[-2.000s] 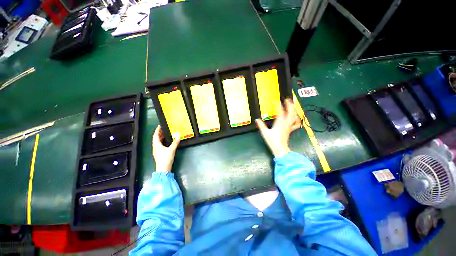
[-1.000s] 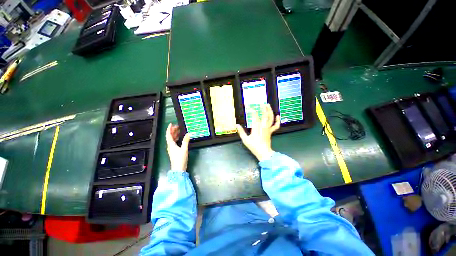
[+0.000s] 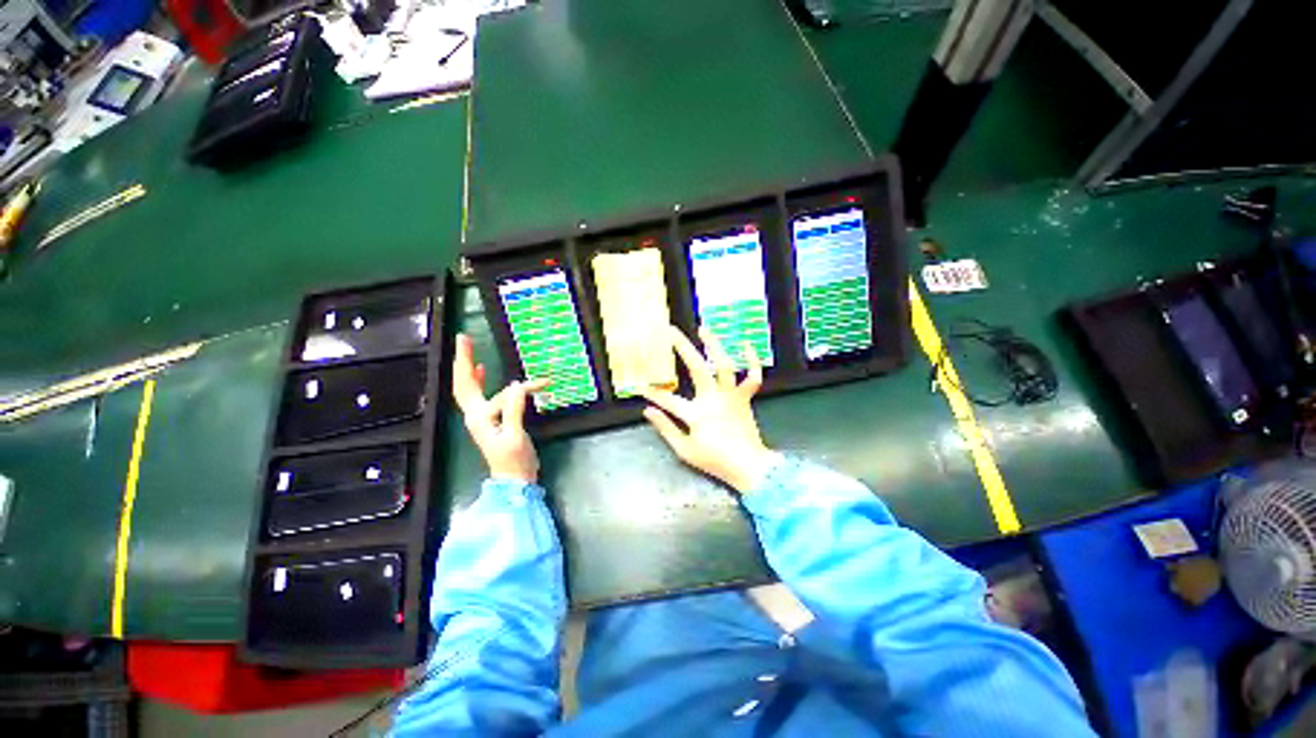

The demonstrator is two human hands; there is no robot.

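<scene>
A black phone tray lies slightly tilted on the green bench with a lit smartphone in each of its four slots. The leftmost phone, the third and the rightmost show green rows with blue and white bars. The second phone is plain pale yellow. My left hand is at the tray's lower left corner, fingers apart, one fingertip over the leftmost phone's lower edge. My right hand is open, fingers spread over the lower edges of the second and third phones. Neither hand grips a phone.
A tray of dark phones lies close at left. Stacked trays stand at the back left. At right are a barcode label, a thin black cable, another phone tray and a fan. Yellow tape crosses the bench.
The outer phones and the third changed from yellow to green rows; the second stays yellow. My right hand left the tray's right end and moved left. My left hand's fingers shifted at the corner.
</scene>
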